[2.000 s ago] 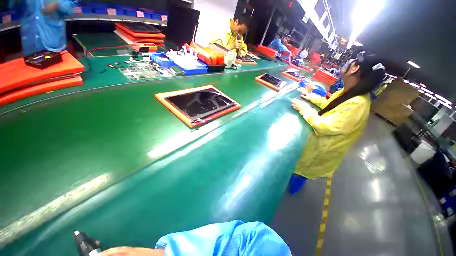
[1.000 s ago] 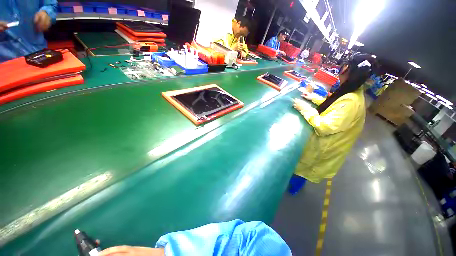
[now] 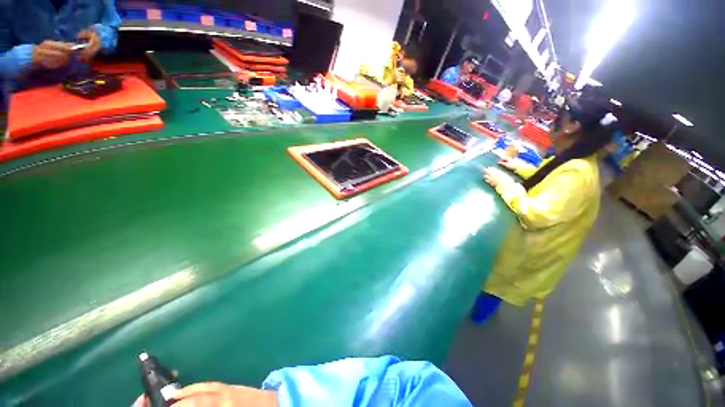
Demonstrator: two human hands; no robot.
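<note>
My right hand [image 3: 215, 395] is at the bottom edge, partly cut off, in a light blue sleeve. It is closed on a black electric screwdriver [image 3: 159, 383] with a pale tip pointing up and a small white label. The tool's rear is out of the picture. A bit of skin shows left of the tool at the edge; I cannot tell whose finger it is. My left hand is not clearly seen. A glossy black display panel [image 3: 350, 164] lies in an orange foam tray [image 3: 316, 176] on the green bench, well beyond my hand.
More panels [image 3: 455, 133] lie farther along the bench [image 3: 318, 270]. A person in yellow [image 3: 556, 207] stands at its right side. Across it are orange foam pads [image 3: 87, 107], a blue bin [image 3: 332, 116], small parts on clear plastic [image 3: 258, 113] and a person in blue [image 3: 20, 56].
The view has turned slightly, so the scene sits farther right. The screwdriver and my right hand also show slightly farther right. The person in blue has brought both hands together around a small thing.
</note>
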